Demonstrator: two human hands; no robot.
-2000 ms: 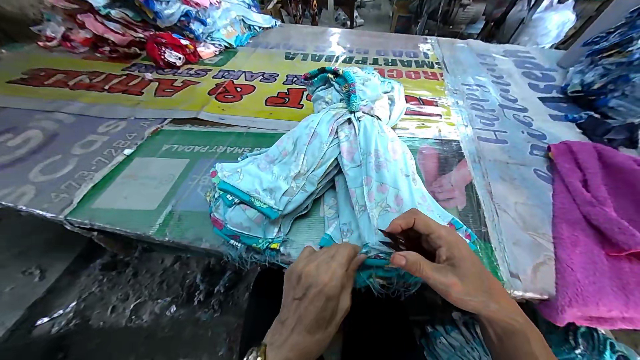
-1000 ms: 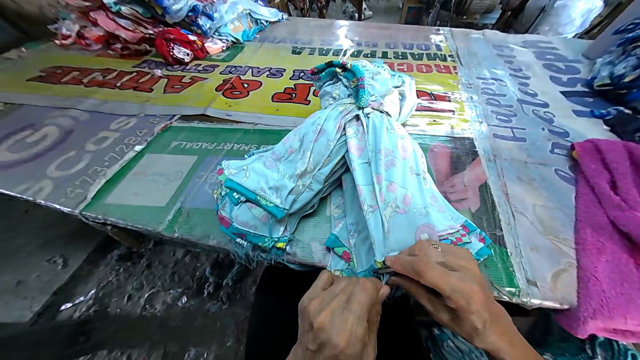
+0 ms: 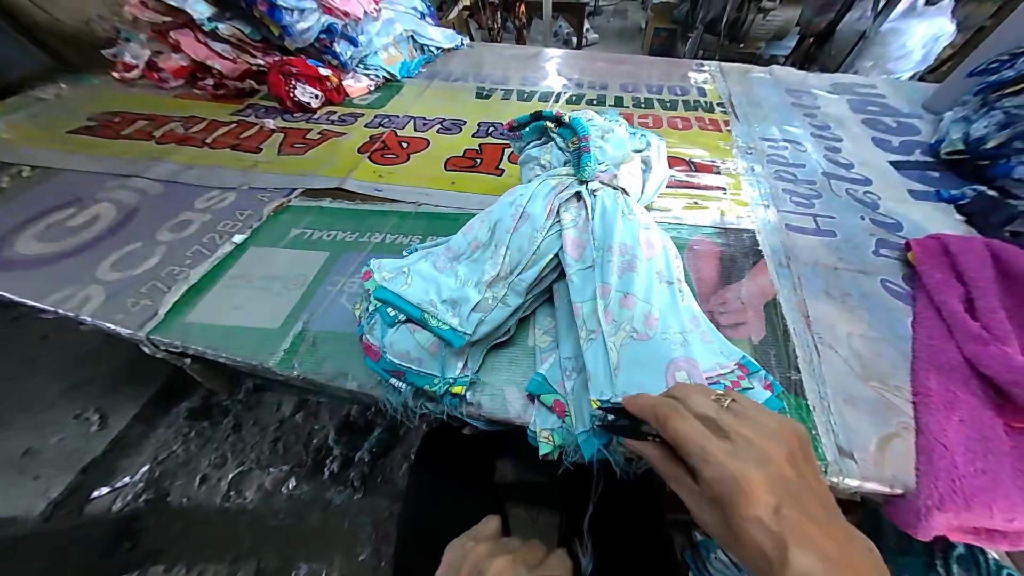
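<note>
A bundle of light blue printed fabric pieces (image 3: 616,296), gathered near its top by a patterned teal band (image 3: 580,144), lies on the banner-covered table (image 3: 848,360). Its two fanned ends have teal hems and frayed threads at the table's front edge. My right hand (image 3: 736,464) grips small dark thread snips (image 3: 628,424) against the hem of the right end. Below the table edge, at the bottom of the view, my left hand (image 3: 504,552) has its fingers curled; whether it holds anything cannot be seen. A loose thread hangs near it.
A heap of red, blue and white cloth (image 3: 304,48) lies at the back left of the table. At the right edge are a magenta towel (image 3: 968,384) and a pile of blue cloth (image 3: 988,136). More teal fabric (image 3: 712,560) shows below the table.
My left hand has left the hem and moved down below the table edge. The right hand stays at the hem with the snips.
</note>
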